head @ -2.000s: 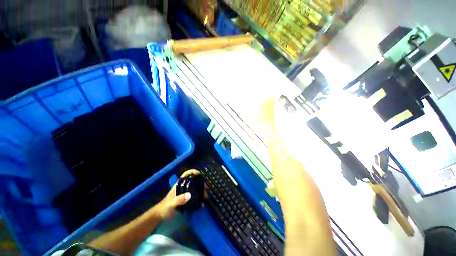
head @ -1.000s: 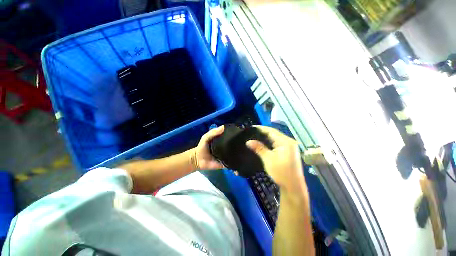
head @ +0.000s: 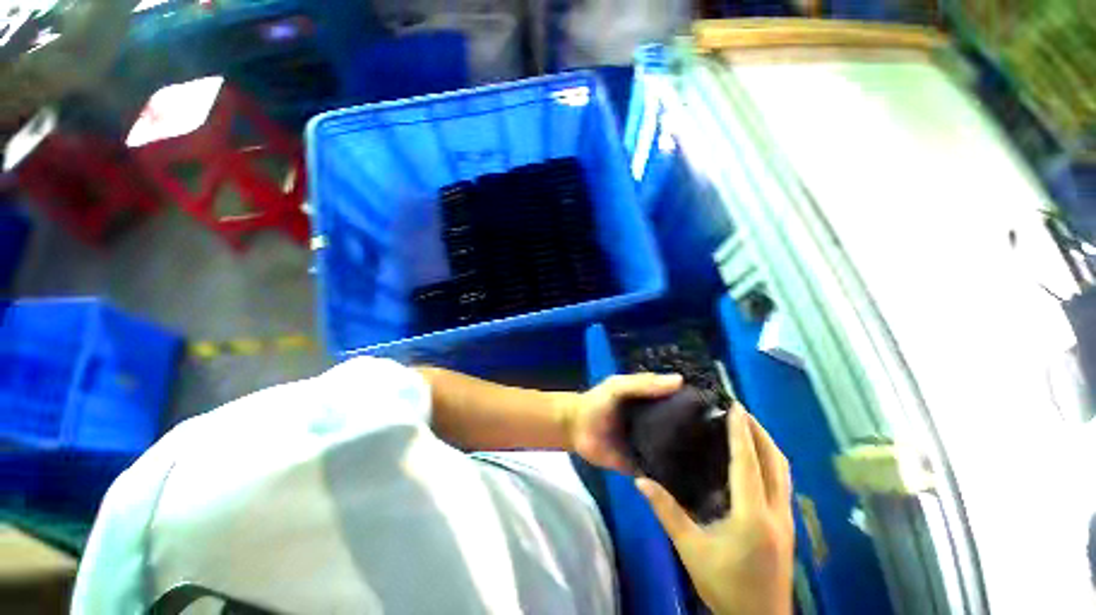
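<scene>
A dark rounded housing [head: 675, 442] is held between my two hands above the blue shelf, just right of my body. My left hand [head: 615, 421] grips its left side, with the thumb along the upper edge. My right hand [head: 736, 517] grips its right and lower side, with the fingers along the far edge. Whether it is one part or two together I cannot tell. Stacked dark parts [head: 529, 246] lie in the blue crate [head: 481, 333] ahead of my left arm.
A keyboard [head: 673, 348] lies partly hidden behind my hands. The long white work surface [head: 889, 180] runs along the right, with a metal front rail [head: 817, 282], a wooden bar [head: 817, 36] and a yellowish block [head: 881, 469]. Red stools [head: 222, 168] and another blue crate [head: 84, 372] stand at left.
My left hand has left the mouse and my right hand has left the white surface; both now hold the dark housing. The view has swung left, and the housing has turned in my hands.
</scene>
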